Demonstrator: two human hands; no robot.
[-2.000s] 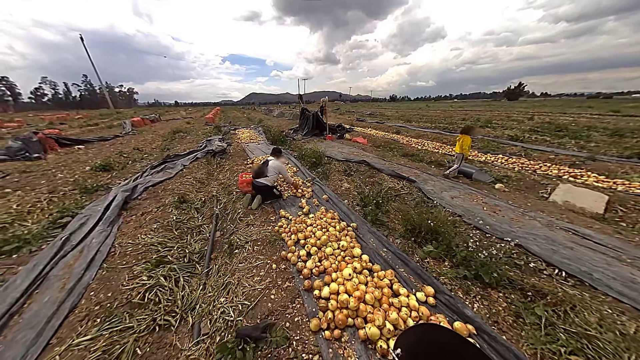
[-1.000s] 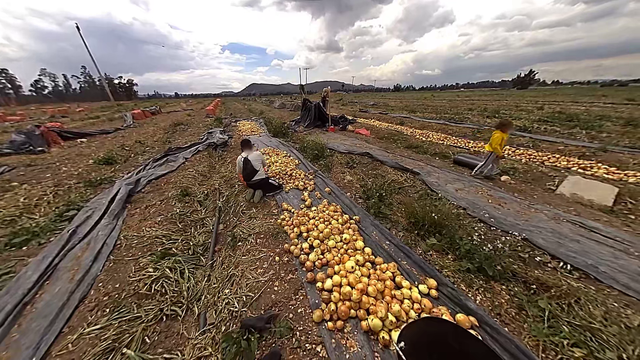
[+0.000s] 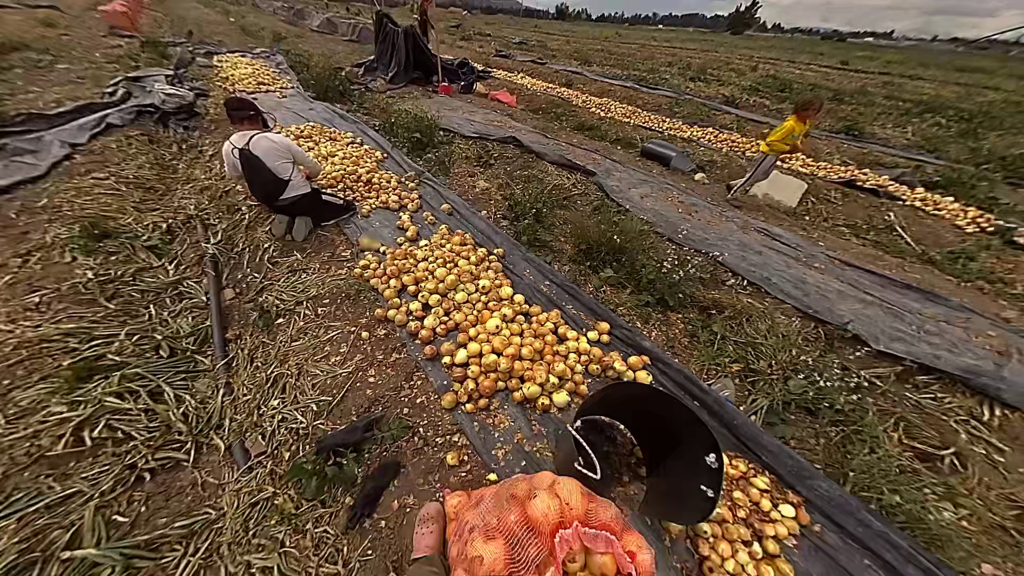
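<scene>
Neither of my hands shows in the head view. At the bottom middle stands an orange mesh sack (image 3: 532, 524) full of onions, with more onions showing at its gathered opening. Touching its upper right side is a black plastic bucket (image 3: 684, 456) with a rope handle, lying tilted with its mouth partly toward me. A long heap of yellow onions (image 3: 496, 328) lies on a dark plastic sheet (image 3: 560, 292) beyond the bucket, and a smaller pile of onions (image 3: 752, 520) is at its right.
A person (image 3: 276, 172) kneels at the farther onion heap. Another person in yellow (image 3: 784, 144) bends near a pale block (image 3: 780, 189). Two dark gloves (image 3: 372, 488) lie on the soil left of the sack. A pink clog (image 3: 428, 530) is beside the sack. A dark pipe (image 3: 216, 312) lies among dry stalks.
The view has tilted down, bringing the mesh sack and clog into sight. The person in yellow has moved right, away from the dark container and near the pale block.
</scene>
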